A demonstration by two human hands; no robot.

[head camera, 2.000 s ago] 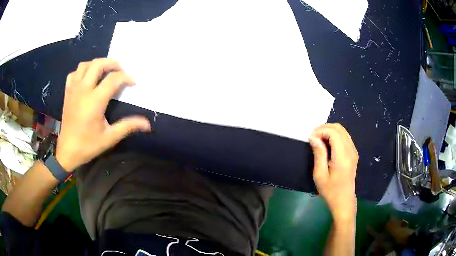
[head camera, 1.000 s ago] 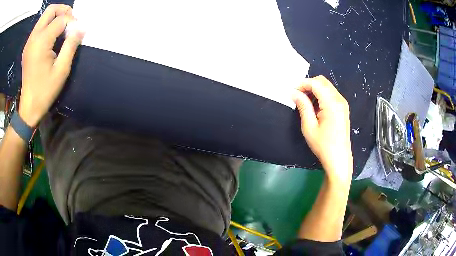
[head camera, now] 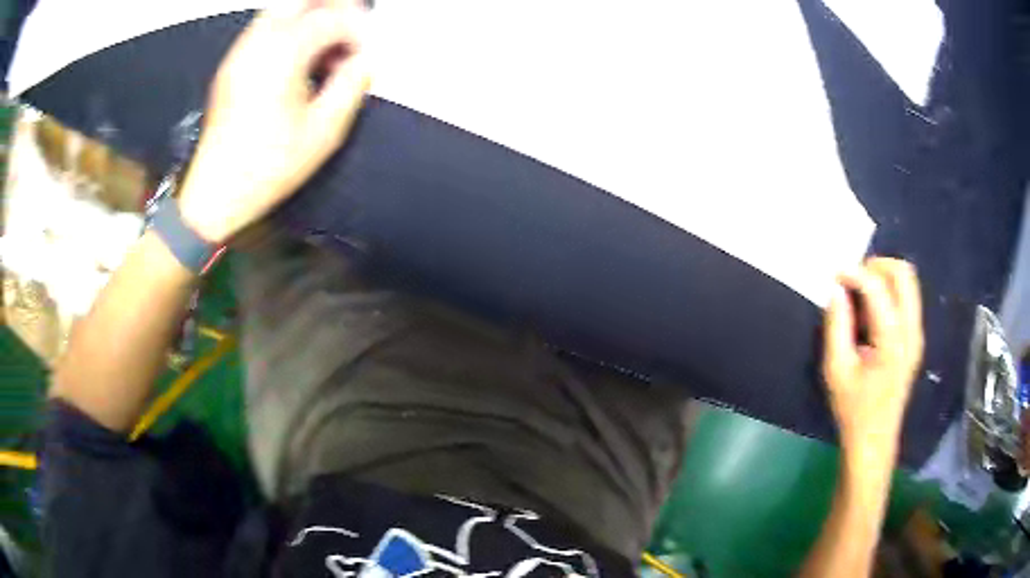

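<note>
A white sleeve panel (head camera: pixel 587 102) lies on the black cloth-covered table, its long straight edge towards me and its top cut off by the picture's rim. My left hand (head camera: pixel 282 107) is at the left end of that edge, thumb and fingers closed on the cloth. My right hand (head camera: pixel 875 322) pinches the right corner of the edge between thumb and fingertips. Both hands are a little blurred. The hem fold cannot be made out.
The black table (head camera: pixel 508 243) ends in front of my lap. The steam iron (head camera: pixel 994 390) stands at the far right, partly cut off. Another white piece (head camera: pixel 898 40) lies at the upper right, and more white cloth (head camera: pixel 79 34) at the upper left. A scrap box with white cloth (head camera: pixel 62 237) is below left.
Against one second ago, the view has shifted, so hands, panel and iron appear further right and lower. Both hands remain at the panel's edge ends. Since the oldest frame, the left hand has closed on the cloth.
</note>
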